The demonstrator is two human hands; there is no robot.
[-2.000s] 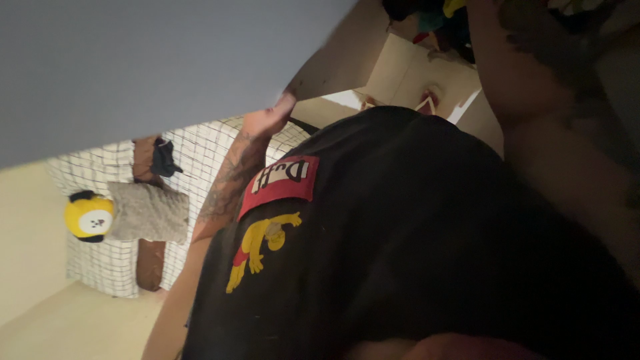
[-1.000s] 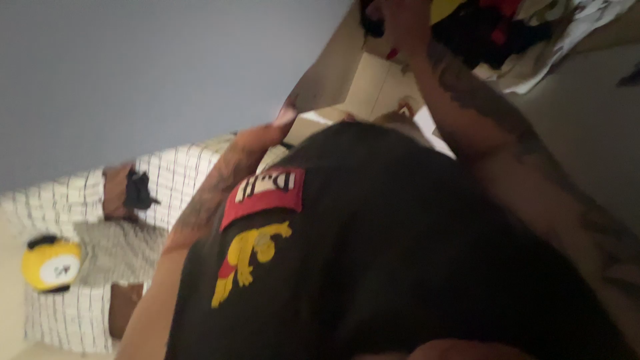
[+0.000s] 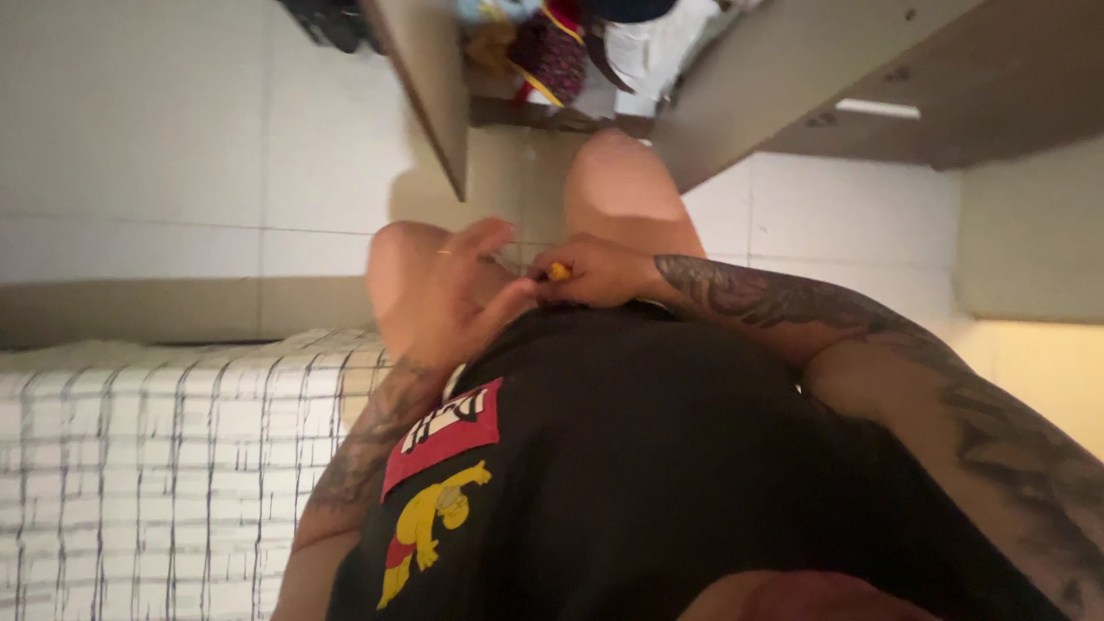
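Note:
My right hand [image 3: 595,269] is closed on a small orange-yellow item [image 3: 560,272] in front of my waist, just above the hem of my black printed T-shirt [image 3: 638,448]. What the item is cannot be made out. Beside it, over my thigh, my left hand [image 3: 470,289] has its thumb and fingers apart, and the thumb reaches close to the right hand's fingers. Nothing shows in the left hand. Clothes in several colours, among them a dark patterned garment with yellow edging [image 3: 556,60], lie in an opening beyond my knees.
A cabinet door panel [image 3: 429,95] juts toward my knees at left, and a larger panel [image 3: 750,86] slants at right. A bed with a white checked cover [image 3: 172,483] lies at lower left. Dark items [image 3: 332,21] rest on the tiled floor [image 3: 328,147] at upper left.
Both hands have come together in front of my waist; before, they were apart, the right one up by the clothes and the left at a panel's edge. The view has shifted a lot.

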